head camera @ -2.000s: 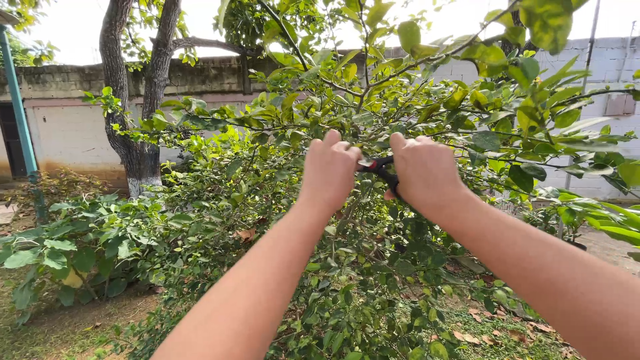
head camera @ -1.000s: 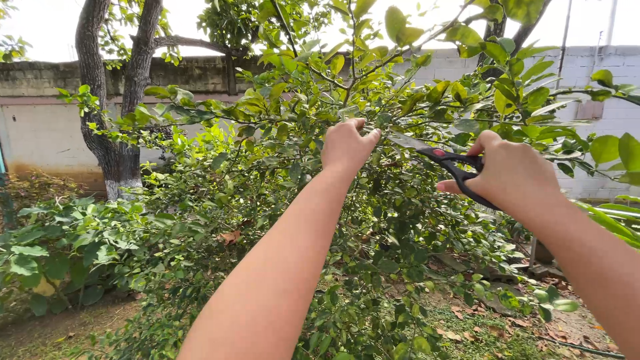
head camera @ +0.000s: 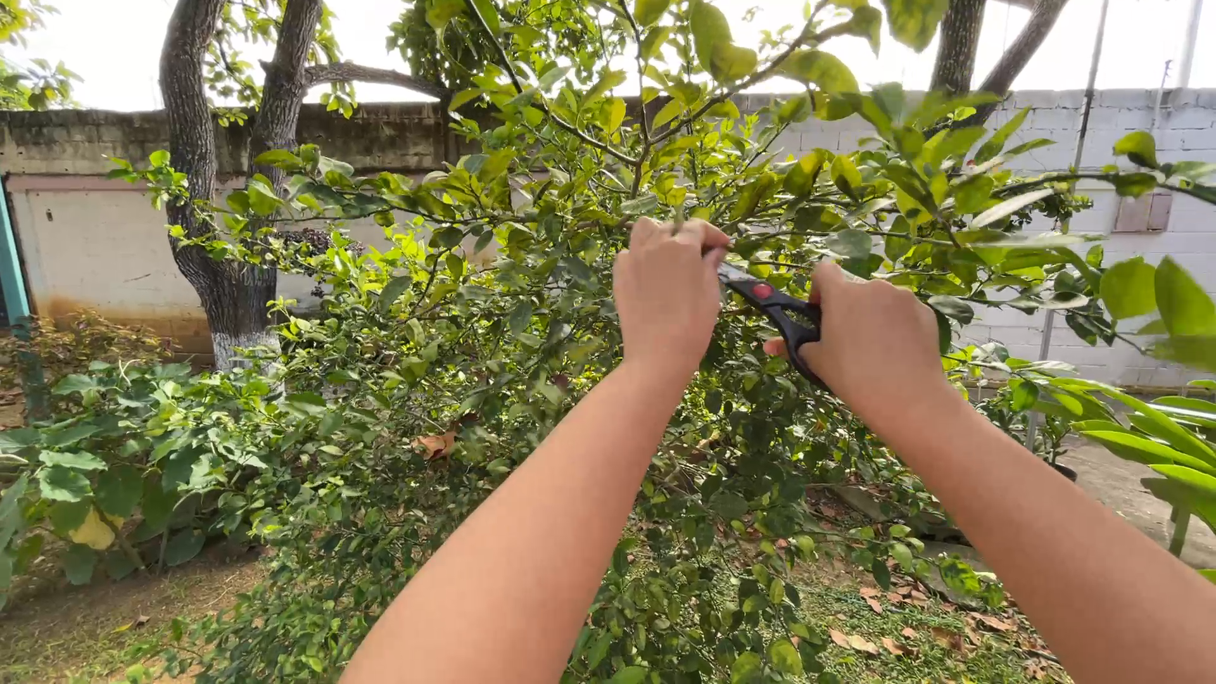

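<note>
A leafy green bush (head camera: 532, 323) fills the middle of the view, with both of my hands raised in front of its upper branches. My right hand (head camera: 874, 332) grips the black handles of a pair of scissors (head camera: 774, 302), which have a red pivot cap. The blades point left and reach the fingertips of my left hand (head camera: 670, 285). My left hand's fingers are bent together at a twig, and a bit of green shows above them; what exactly they pinch is hidden. Whether the blades are apart cannot be told.
Thin leafy branches (head camera: 646, 142) stretch overhead and to the right. A forked tree trunk (head camera: 228, 275) stands behind at left, before a block wall (head camera: 95, 247). Broad-leaved plants (head camera: 66, 484) grow low at left. Dry leaves (head camera: 855, 641) lie on the grass at lower right.
Two seconds ago my hands were close together; one second ago they were farther apart, the scissors plainly visible. Now my right hand and the scissors are again nearer my left hand.
</note>
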